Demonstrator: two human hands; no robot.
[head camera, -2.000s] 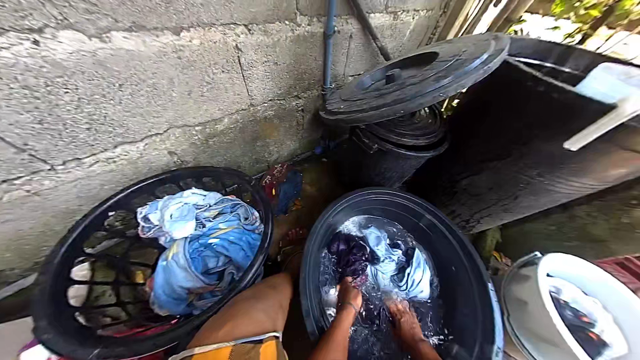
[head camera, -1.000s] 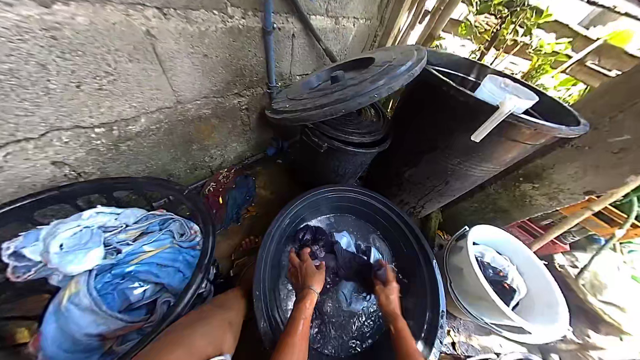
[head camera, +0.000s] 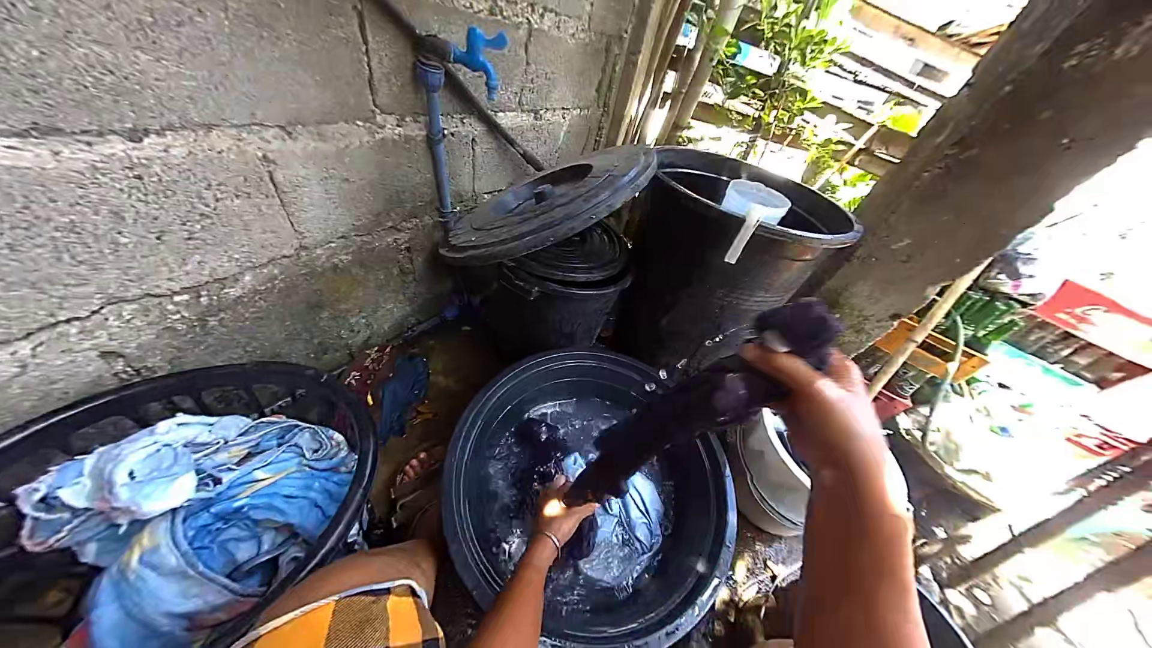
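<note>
A dark wet cloth (head camera: 684, 418) stretches diagonally between my hands above a black plastic basin (head camera: 486, 540). My left hand (head camera: 560, 517), with a bracelet at its wrist, grips the lower end over the basin. Raised to the right, beyond the basin's rim, my right hand (head camera: 814, 387) is closed around the bunched upper end. Drops of water fly off near the cloth. In the basin's water lie a light blue cloth (head camera: 630, 531) and more dark cloth (head camera: 538, 445).
A black slatted basket (head camera: 360, 432) at left holds blue wrung cloths (head camera: 216, 513). Behind the basin stand a lidded black bin (head camera: 562, 310) and a large black drum (head camera: 702, 279) with a dipper (head camera: 756, 202) on its rim. A white bucket (head camera: 765, 477) stands at right, a blue tap (head camera: 477, 58) on the wall.
Both hands were low in the basin among the cloths. The right hand has risen to the right with the dark cloth, which is now drawn out long. The view has shifted.
</note>
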